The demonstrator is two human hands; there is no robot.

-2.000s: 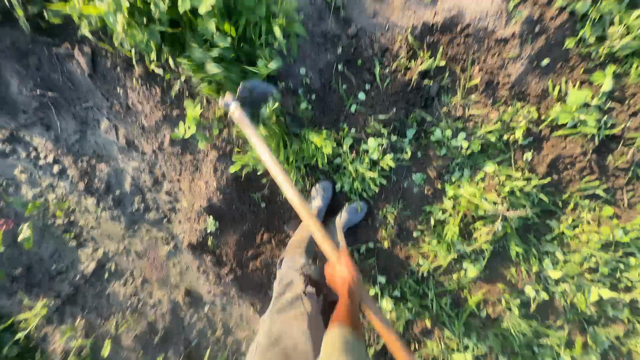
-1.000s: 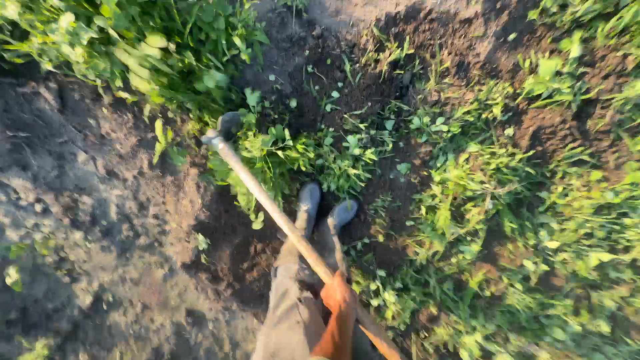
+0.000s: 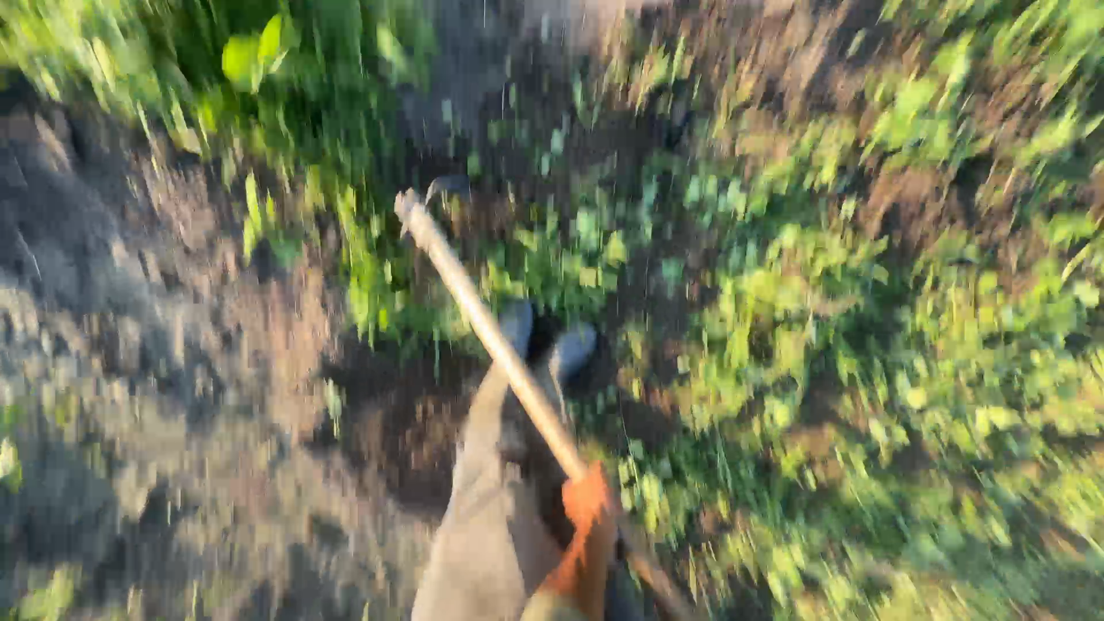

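My left hand (image 3: 591, 496), sunlit, is closed around the wooden handle (image 3: 492, 336) of a long tool that looks like a hoe. The handle slants from the lower right to the upper left, passing above my trouser legs and shoes. At its far end is a dark, blurred metal head (image 3: 450, 185), over soil beside green plants. The blade's exact shape and whether it touches the ground cannot be told. My right hand is not in view.
My two dark shoes (image 3: 571, 347) stand close together on dark soil. Leafy plants (image 3: 293, 112) grow thickly at the upper left, and low weeds (image 3: 802, 345) cover much of the right side. Rough bare soil (image 3: 216, 483) lies to the left.
The tool's head has moved right, off the edge of the leafy clump to the soil beside it. My left hand keeps its hold on the handle. The view is more blurred now.
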